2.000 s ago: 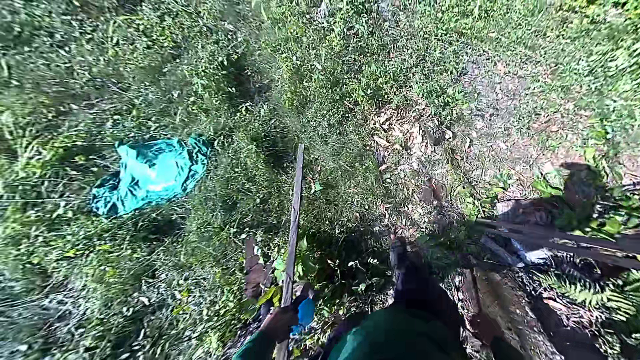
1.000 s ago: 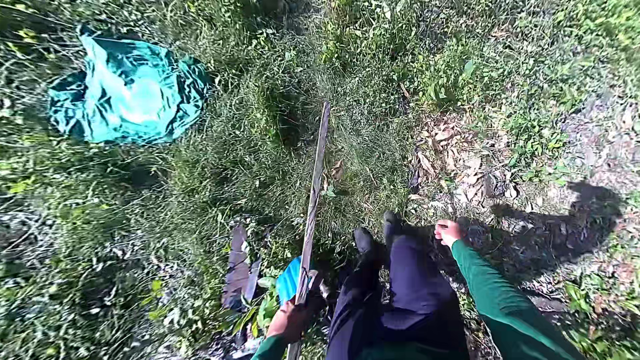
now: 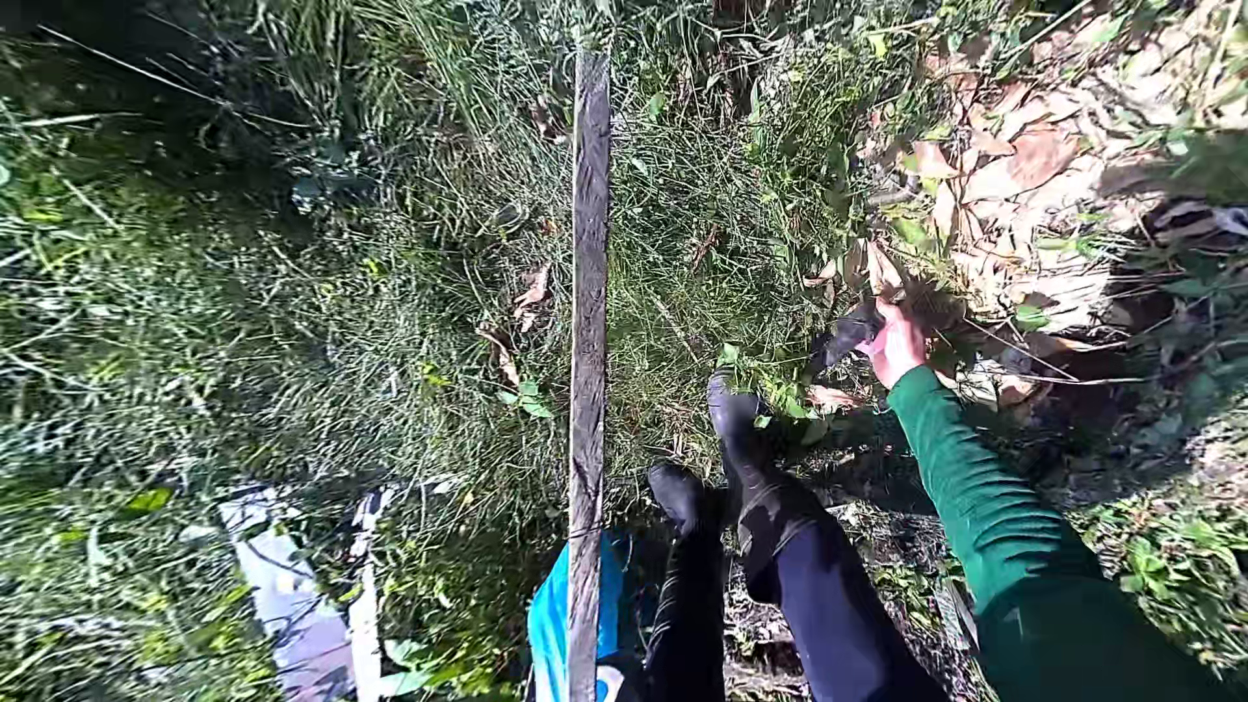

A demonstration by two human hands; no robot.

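My right hand [image 3: 895, 343], in a green sleeve, reaches down to the ground by the dry leaves [image 3: 1033, 166]. Its fingers are at a dark object [image 3: 840, 339], whose kind I cannot tell. A long, narrow wooden board [image 3: 589, 263] stretches from the bottom edge up through the grass. Behind its lower end lies a bright blue thing [image 3: 553, 624], perhaps cloth or plastic. My left hand is not visible; the board's lower end runs out of view.
My dark boots [image 3: 733, 414] stand right of the board. Flat pale pieces [image 3: 292, 604] lie in the grass at lower left. Grass and weeds surround the board, with a leaf-strewn patch at upper right.
My right hand has gone down to the ground near the leaves. The left hand, on the board a second ago, has left the view. The view has moved closer to the ground.
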